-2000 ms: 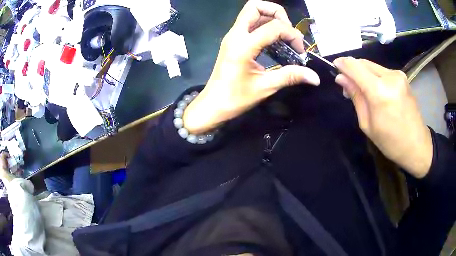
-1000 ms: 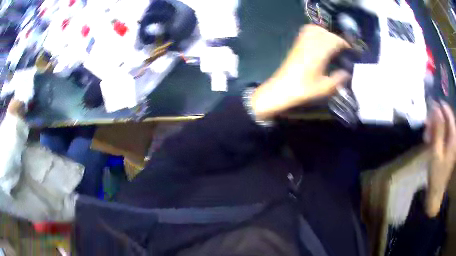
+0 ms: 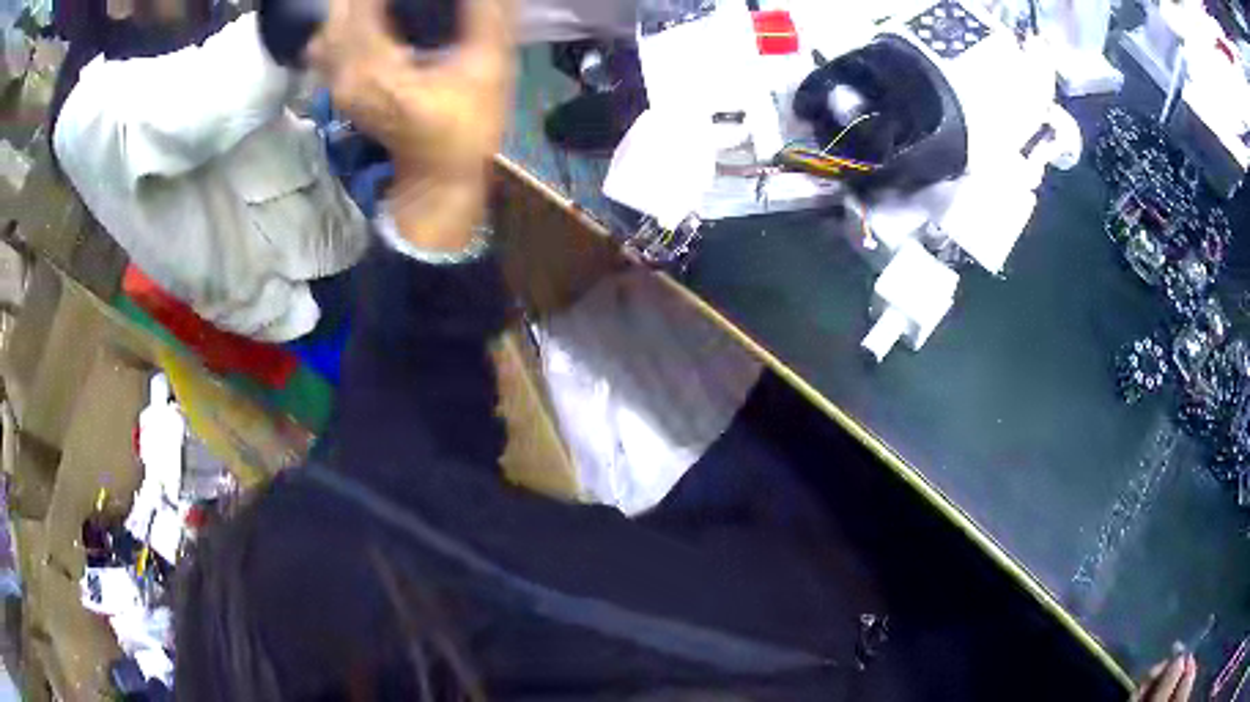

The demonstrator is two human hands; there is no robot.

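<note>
My left hand (image 3: 418, 103), blurred and with a bead bracelet at the wrist, is raised at the top left, away from the bench. Its fingers are around a dark rounded part (image 3: 428, 19), cut off by the top edge. My right hand (image 3: 1165, 680) shows only as fingertips at the bottom right edge; whether it holds anything cannot be told. A white camera body with a black ball housing (image 3: 877, 117) lies on the bench, coloured leads (image 3: 827, 162) coming out. A white block-shaped part with a stem (image 3: 914, 292) lies beside it.
A heap of dark lens boards (image 3: 1193, 295) lies on the green bench top at the right. The pale bench edge (image 3: 877, 446) runs diagonally. Another person's light-coloured clothing (image 3: 206, 178) is at the upper left. Cartons, one with white wrapping (image 3: 624, 412), stand below the bench.
The view has swung. My left hand has left the camera body at the right and is now raised at the upper left. My right hand has gone almost out of the picture.
</note>
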